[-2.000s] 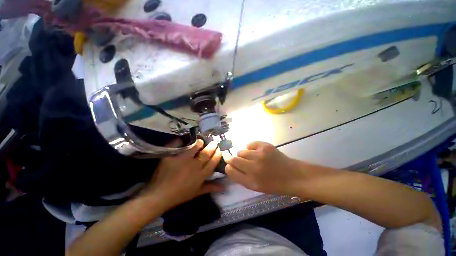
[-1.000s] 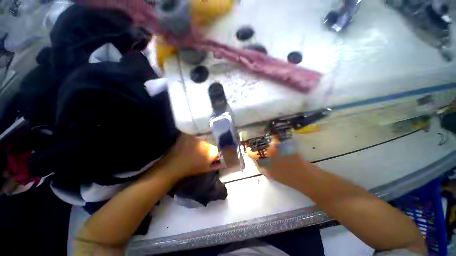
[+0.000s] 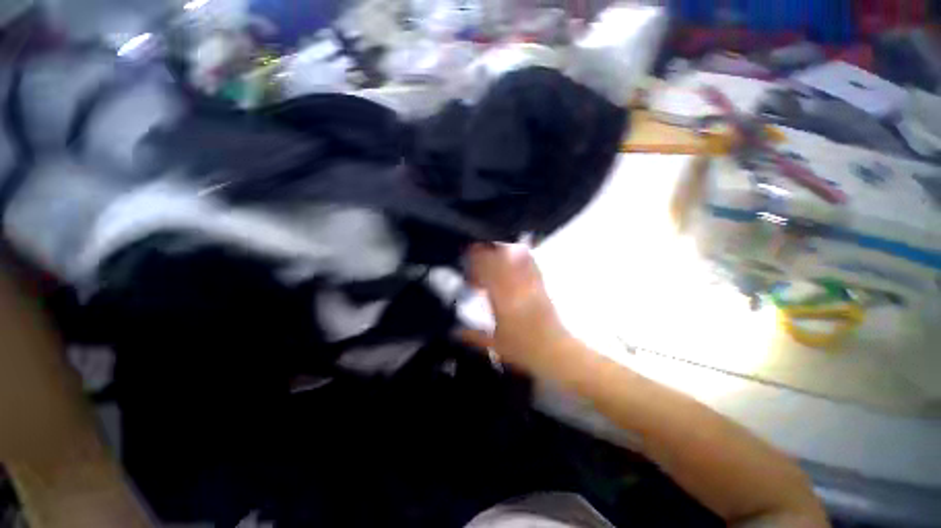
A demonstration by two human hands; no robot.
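Observation:
The black-and-white garment (image 3: 299, 155) lies as a large blurred pile in the middle and left of the view, and spreads down over the front. My right hand (image 3: 511, 309) is at the right side of the pile, with the fingertips on a white and black part of the cloth. My left hand is out of the picture; only the left forearm (image 3: 46, 413) shows at the left edge. The lockstitch machine (image 3: 877, 242) stands at the right. The thread snips (image 3: 822, 312), yellow and green, lie on its bed.
The white table (image 3: 619, 278) glows under the lamp between the pile and the machine. A pink cloth strip (image 3: 810, 177) hangs on the machine head. Mixed cloth and a white sheet (image 3: 624, 39) are piled at the back. Blue and red material (image 3: 805, 15) shows at the top right.
The view has swung to the left, so the machine now stands farther right. Both hands have left the needle area. My right hand has moved to the garment pile, and my left hand has left the picture.

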